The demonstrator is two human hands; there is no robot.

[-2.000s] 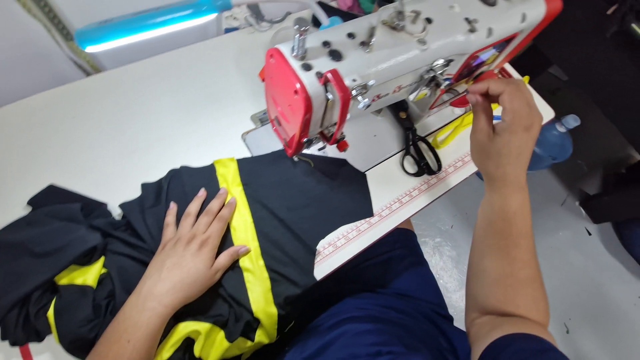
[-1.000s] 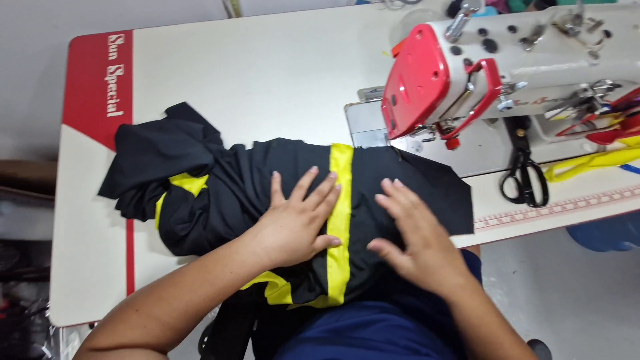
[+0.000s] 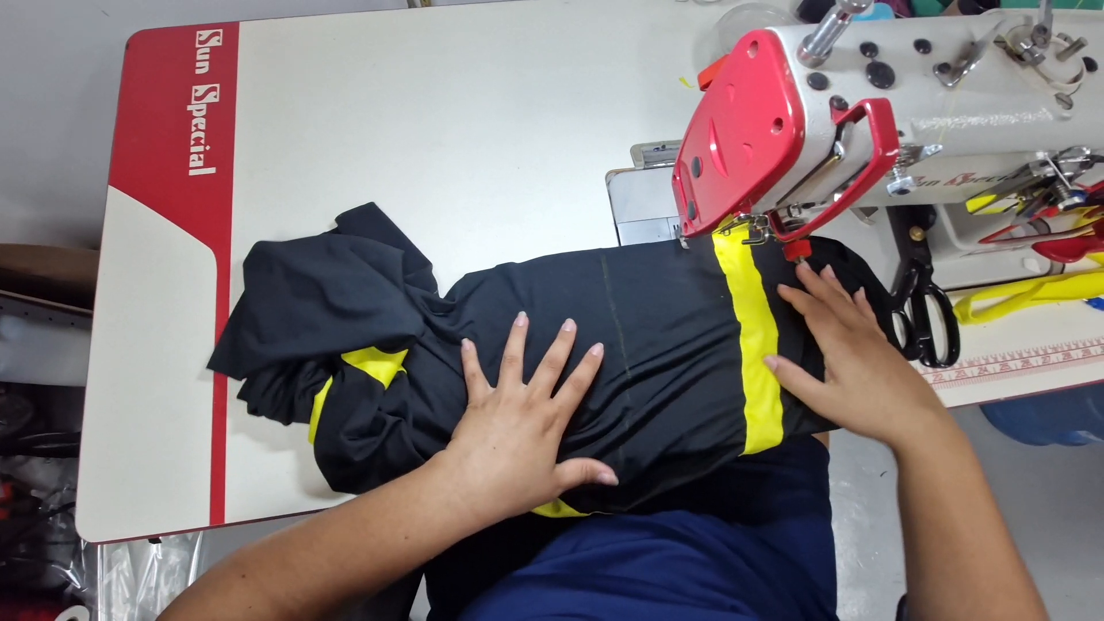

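A black fabric garment (image 3: 552, 285) with yellow bands lies across the front of the sewing table. Flat on its middle, fingers spread, rests my left hand (image 3: 526, 431). My right hand (image 3: 849, 362) lies on the garment's right part, just right of the yellow band (image 3: 759, 371), its fingertips close under the red and white sewing machine head (image 3: 742, 129). The far end of that band runs beneath the presser foot area; whether the foot is down cannot be told. The garment's left end is bunched up.
Black-handled scissors (image 3: 927, 302) lie right of my right hand, partly hidden. A yellow strip (image 3: 1026, 293) is beside the machine bed, behind a printed ruler (image 3: 1018, 362) on the table's front edge. The white tabletop (image 3: 431, 129) has a red left edge.
My right hand was raised at the machine two seconds ago; it is now down on the fabric. The yellow band has moved right, under the machine head. The view has shifted left.
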